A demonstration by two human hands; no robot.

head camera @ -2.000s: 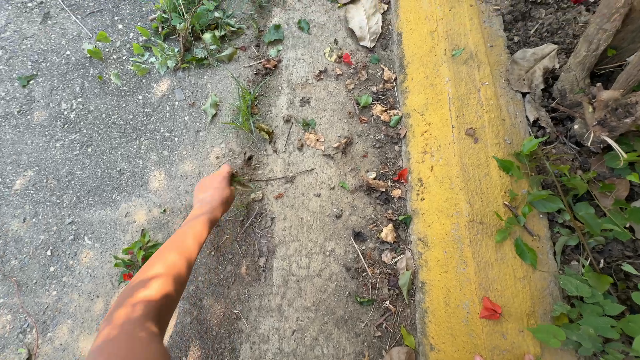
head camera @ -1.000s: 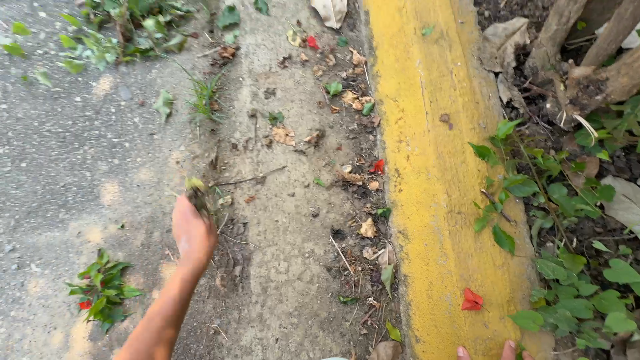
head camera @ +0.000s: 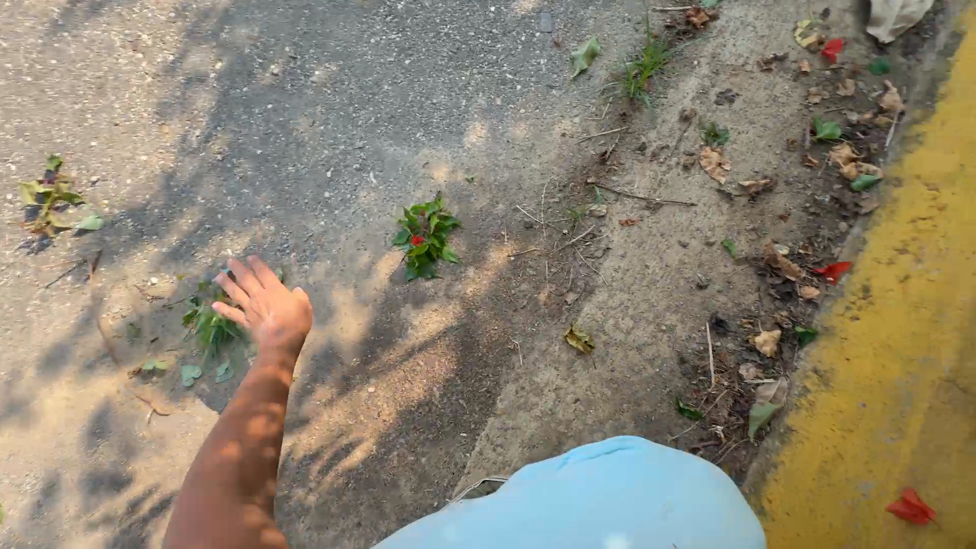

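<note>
My left hand (head camera: 267,305) is over the asphalt at the left, fingers spread, with nothing held in it. Just beyond its fingers, partly hidden by them, lies a small heap of green grass and leaves (head camera: 212,324). To the right of the hand a leafy green sprig with a red flower (head camera: 425,238) rests on the asphalt. My right hand is out of view. A light blue clothed knee (head camera: 610,496) fills the bottom middle.
A yellow-painted curb (head camera: 877,343) runs along the right, with a red petal (head camera: 911,507) on it. Dry leaves (head camera: 781,263) and twigs litter the concrete gutter strip beside it. A grass tuft (head camera: 644,70) grows at the seam, and wilted leaves (head camera: 49,198) lie far left.
My left hand has moved left from the gutter seam, and the plant bits it held a second ago are gone from it. The fingertips seen at the bottom right have left view. The view has swung left.
</note>
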